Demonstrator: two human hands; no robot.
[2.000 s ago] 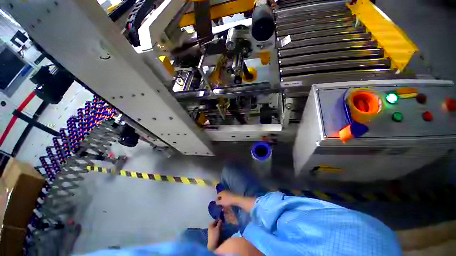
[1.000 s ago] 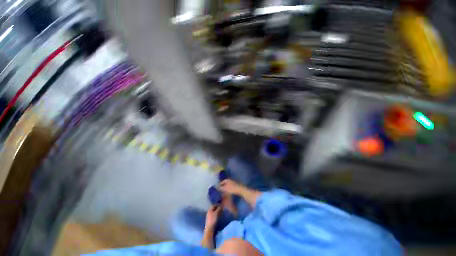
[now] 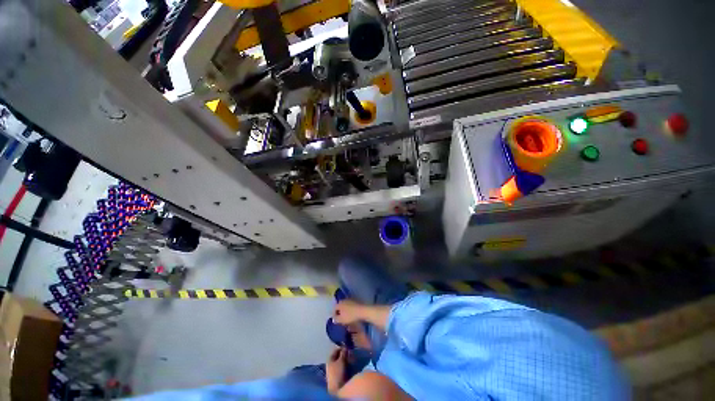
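My right hand is small in the head view, low and left of centre, coming out of a light blue smock sleeve. My left hand is just below it, near the bottom edge. Both seem bare, with bent fingers. They are close together but apart, over my lap and feet. A dark blue slipper shows between and beyond them. The hands are too small to tell whether the fingers hold anything.
A machine frame and its mechanism stand ahead. Steel rollers run at upper right. A grey control box carries an orange-and-blue tape dispenser. A blue-ended roll stands low. Skate-wheel conveyor and brown carton are left.
The view swung and blurred, then steadied; the machine and control box now sit slightly further left and higher than two seconds ago. Both hands remain low over the lap, close together.
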